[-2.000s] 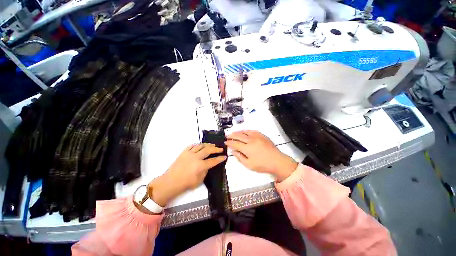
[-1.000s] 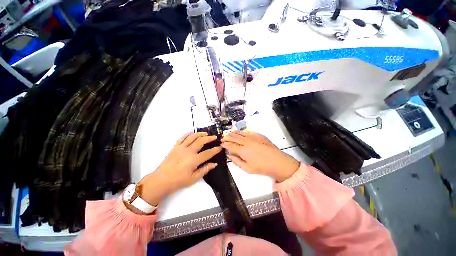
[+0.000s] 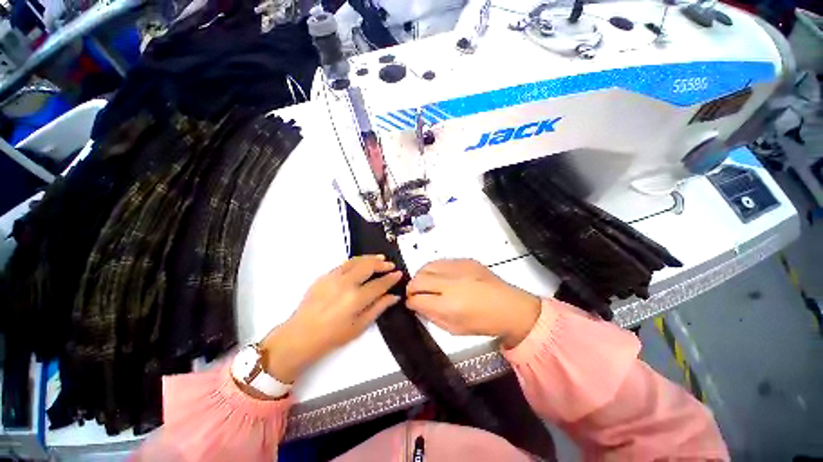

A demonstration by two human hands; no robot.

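A narrow dark strip (image 3: 417, 354) runs from under the presser foot (image 3: 392, 226) of the white JACK sewing machine (image 3: 577, 108) towards me and over the table's front edge. My left hand (image 3: 338, 302) holds the strip's left side with its fingertips, a little in front of the foot. My right hand (image 3: 465, 298) grips its right edge with thumb and fingers, close beside the left fingertips. The strip's far end reaches past the foot on the left. Its underside is hidden.
A large fanned bundle of plaid strips (image 3: 153, 262) lies on the left, with black cloth (image 3: 217, 72) behind it. A smaller pile of strips (image 3: 573, 235) lies under the machine arm. A control panel (image 3: 745, 193) is at the far right.
The strip has moved away from me under the foot; its far end now shows beyond it. Both hands still hold it, now slightly farther from the foot. The camera view has shifted a little.
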